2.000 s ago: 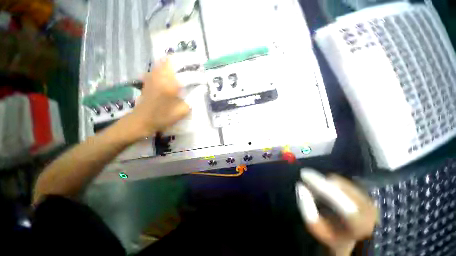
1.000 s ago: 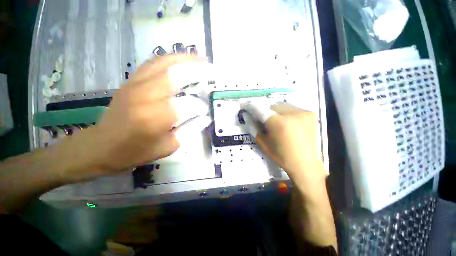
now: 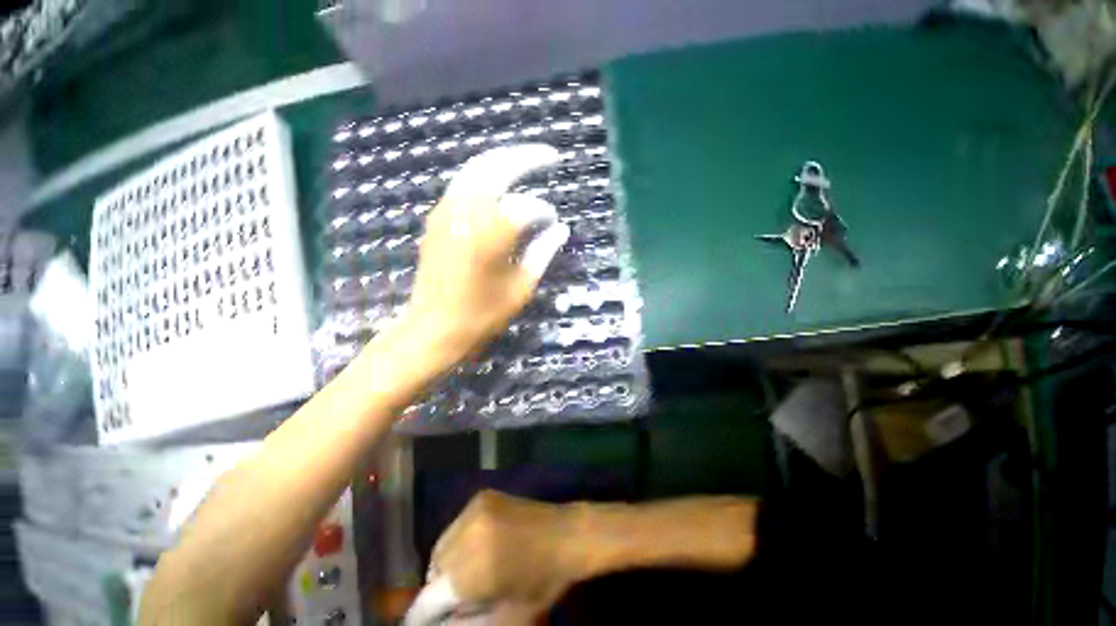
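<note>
My left hand (image 3: pixel 483 239), bare with white finger cots, reaches up from the lower left over the clear blister tray (image 3: pixel 379 275). Its fingers are bent above shiny pockets; whether they hold a part cannot be told. My right hand (image 3: pixel 496 556) comes from a dark sleeve at the lower right and is curled. Its white-covered fingertips are cut off by the bottom edge, so anything held is hidden. The white parts tray (image 3: pixel 202 373) lies left of the blister tray, with small dark parts in rows and a bare lower area.
The machine's front edge (image 3: pixel 346 563) with a red knob (image 3: pixel 328 538) is at the lower left, partly behind my left forearm. Keys (image 3: pixel 808 232) lie on the green mat (image 3: pixel 698 147) at the right. Cables hang at the far right. A plastic bag (image 3: pixel 55 330) is at the far left.
The view has turned right, away from the fixtures. My left hand has moved from the fixtures to the blister tray. My right hand has left the right fixture and is below the tray.
</note>
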